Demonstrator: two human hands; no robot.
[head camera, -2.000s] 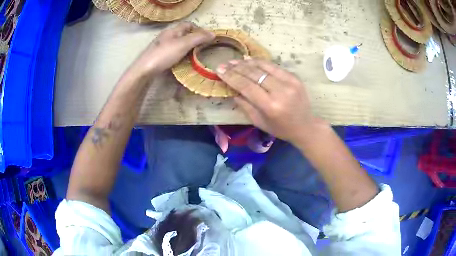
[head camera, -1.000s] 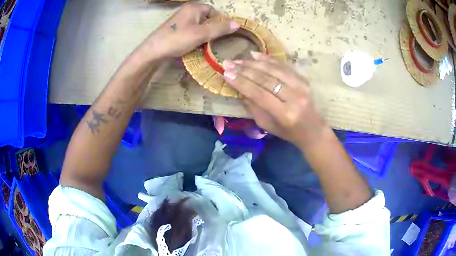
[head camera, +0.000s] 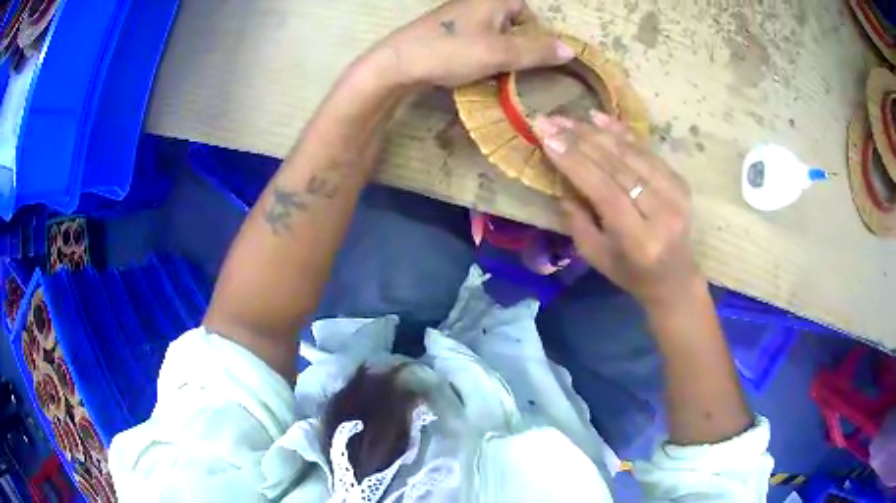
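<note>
A tan straw hat ring with a pleated brim and a large centre hole is held over the table near its front edge. A red band runs around its short collar. My left hand grips the far left side of the ring, thumb on the collar. My right hand, with a ring on one finger, grips the near right side, fingertips at the red band and inside the collar. A white glue bottle with a blue nozzle lies to the right, touched by neither hand.
The pale table has dark stains. More hat rings with red bands lie at the far right. Blue trays stand at the left, with patterned round pieces below. A red stool is at the lower right.
The view has turned, so the table, hands and bottle show further right and the front edge slopes. Both hands keep hold of the ring. The bottle lies free throughout.
</note>
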